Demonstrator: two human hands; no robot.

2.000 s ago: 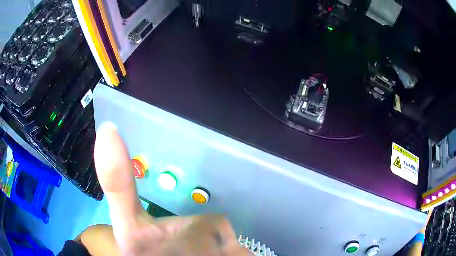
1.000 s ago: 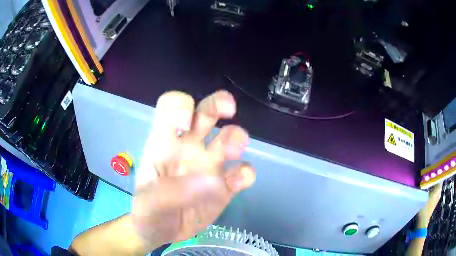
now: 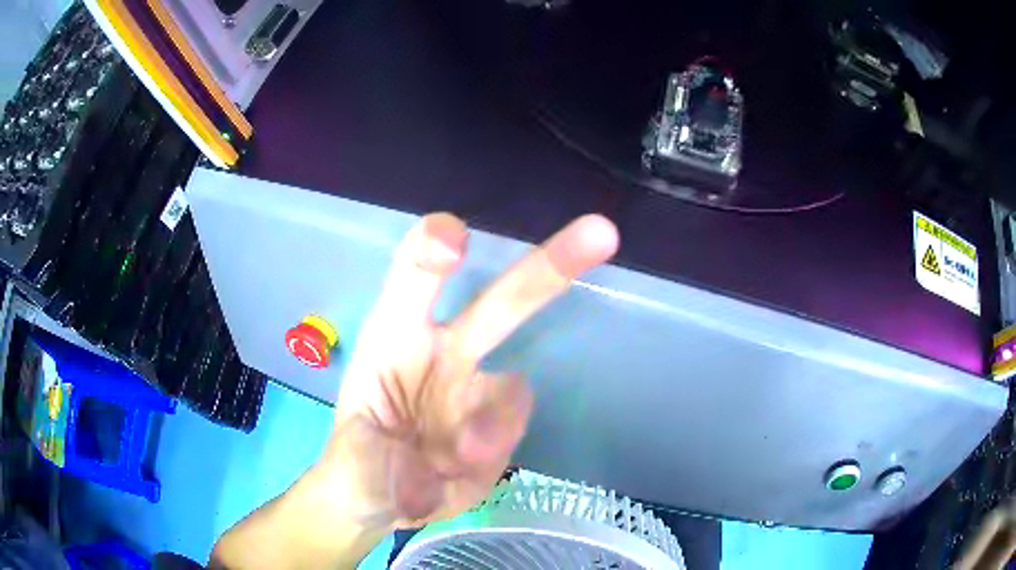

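Observation:
My left hand is raised in front of the grey panel, palm showing. Two fingers are spread and the others are curled, with nothing seen in them. The clear metallic fixture stands on the black table, beyond my fingers and apart from them. A small red bit shows at its top; whether a part sits in it I cannot tell. My right hand is only a blurred, cut-off skin-toned patch at the lower right edge.
The panel bears a red emergency stop, a green button and a white button. Black trays are stacked at left beside a yellow-and-black post. A fan is at bottom centre, a blue stool lower left.
My left hand has moved from low over the buttons at left up and right, its fingers changing from curled to two extended. My right forearm has mostly left the picture. The view has shifted.

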